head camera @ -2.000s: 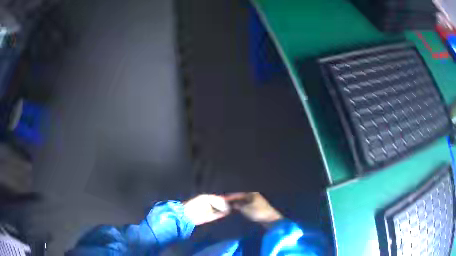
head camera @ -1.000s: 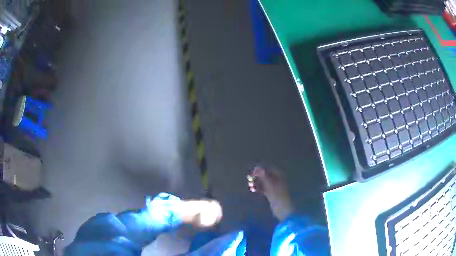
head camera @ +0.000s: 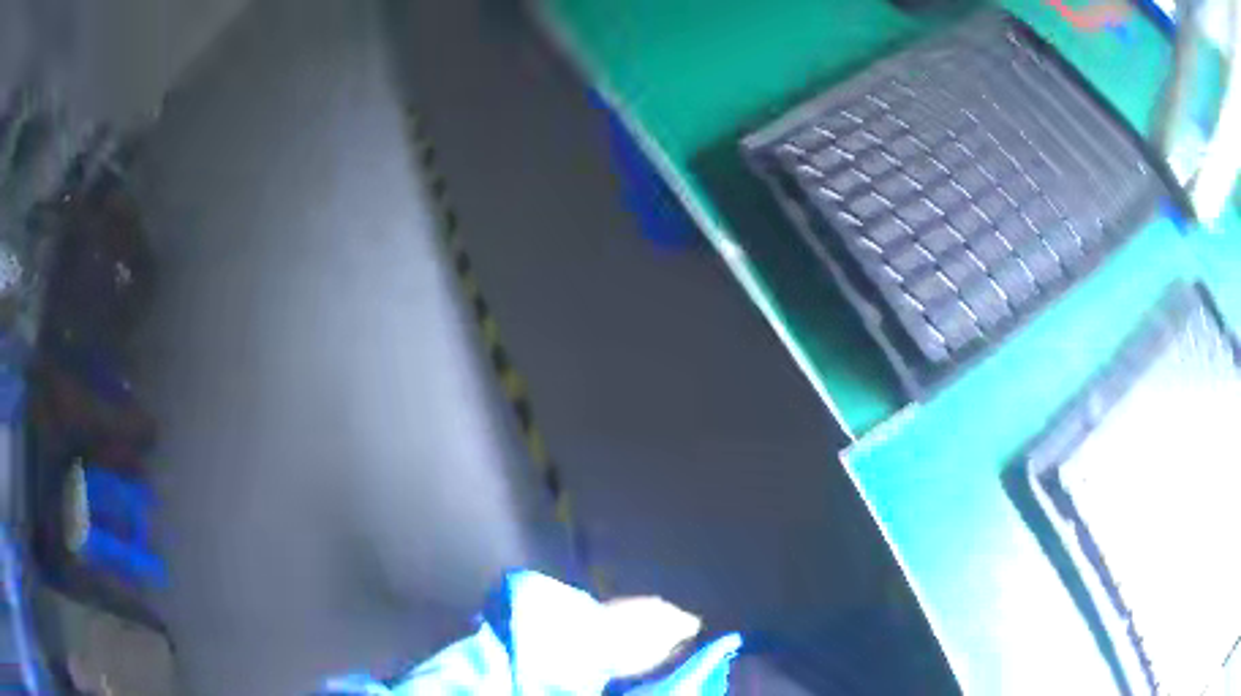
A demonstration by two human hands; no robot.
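Note:
My left hand [head camera: 651, 636] is at the bottom centre, blurred and overexposed, at the end of a light blue sleeve [head camera: 551, 628]. Its fingers cannot be made out, nor whether it holds anything. My right hand is not in view. A black blister tray [head camera: 973, 204] with a grid of square pockets lies on the green bench top [head camera: 891, 469] at the upper right. A second tray [head camera: 1089, 571] lies at the lower right, its surface washed out by glare.
Grey floor with a yellow-black striped line [head camera: 493, 347] runs left of the bench. A blue stool [head camera: 123, 524] stands at the far left, with a pale box [head camera: 120, 655] below it. A blue object [head camera: 647, 184] shows beside the bench edge. A pale curved post [head camera: 1204, 116] is at the upper right.
The view has turned, so the trays sit higher and the bench edge slants more. My right hand has left the picture. My left hand shows lower and farther right.

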